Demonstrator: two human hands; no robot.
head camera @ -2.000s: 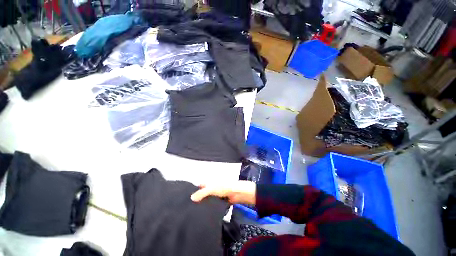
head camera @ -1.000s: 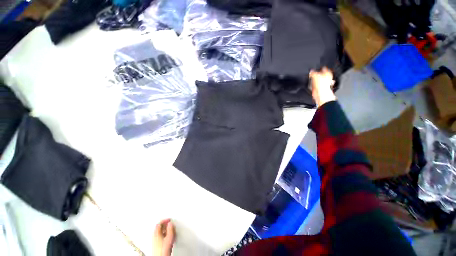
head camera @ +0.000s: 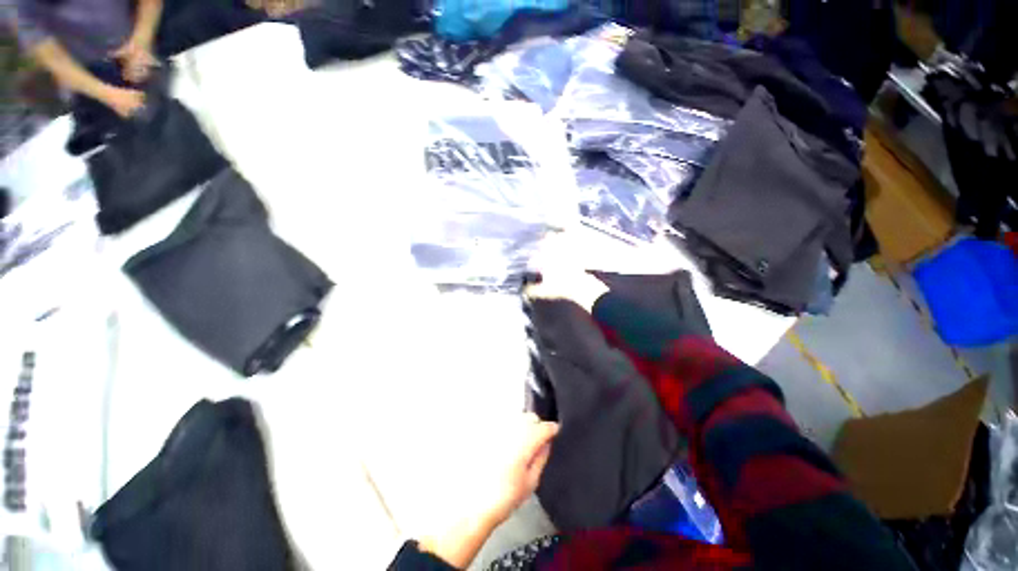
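A dark grey garment [head camera: 614,402] lies at the table's near right edge, partly under my right forearm. My right hand [head camera: 567,288] is at its upper left corner, and the fingers seem to grip the cloth. My left hand [head camera: 516,474] is at its lower left edge, with thumb and fingertips on the cloth. A printed clear bag with cloth inside [head camera: 491,195] lies just beyond. A stack of dark grey garments [head camera: 770,206] lies at the far right of the table.
Folded dark garments [head camera: 229,273] lie at the left, with a black one [head camera: 195,491] nearer. Another person's hands [head camera: 132,84] rest on dark cloth at the upper left. A blue bin [head camera: 977,292] and a carton flap [head camera: 910,452] are at the right.
My right hand has moved from the far stack back to the nearer garment. My left hand has come up to that garment's left edge. The view has shifted left.
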